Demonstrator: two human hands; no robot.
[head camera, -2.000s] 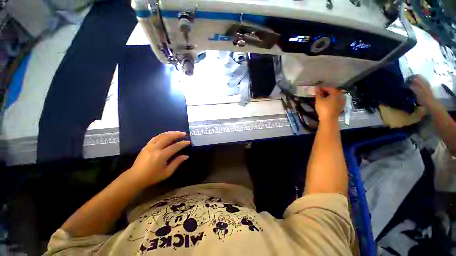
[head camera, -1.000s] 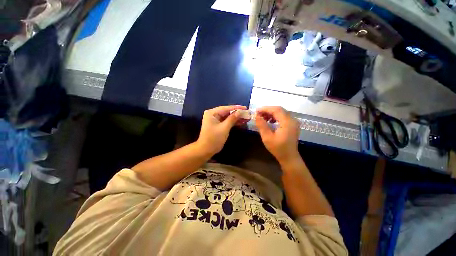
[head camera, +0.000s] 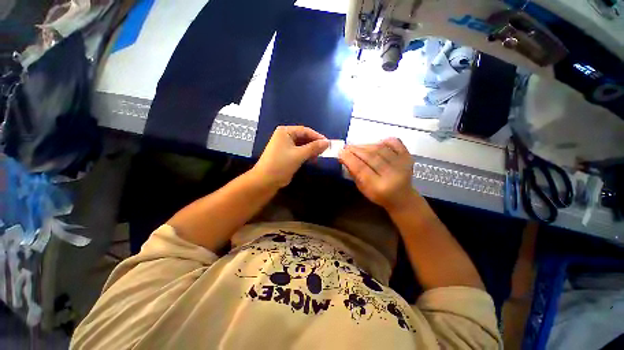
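Note:
A small white piece (head camera: 333, 148) is held between the fingertips of my left hand (head camera: 291, 154) and my right hand (head camera: 378, 167), over the front edge of a dark fabric panel (head camera: 301, 82). The panel lies flat on the white table, its right edge beside the brightly lit needle area (head camera: 388, 55). A longer dark cut piece (head camera: 205, 68) with a notch lies left of the panel. Both hands are bare.
The sewing machine head (head camera: 472, 27) stands at upper right. Pale scraps (head camera: 445, 78) and a black phone (head camera: 487, 96) lie behind the ruler edge. Black-handled shears (head camera: 544, 181) and a blue tool (head camera: 511, 179) lie at right. Dark cloth (head camera: 51, 102) hangs at left. A blue crate (head camera: 544, 301) is lower right.
Since two seconds ago, my right hand has come from below the machine's right end to meet my left hand at the panel edge. Both now hold the white piece. The view has shifted left.

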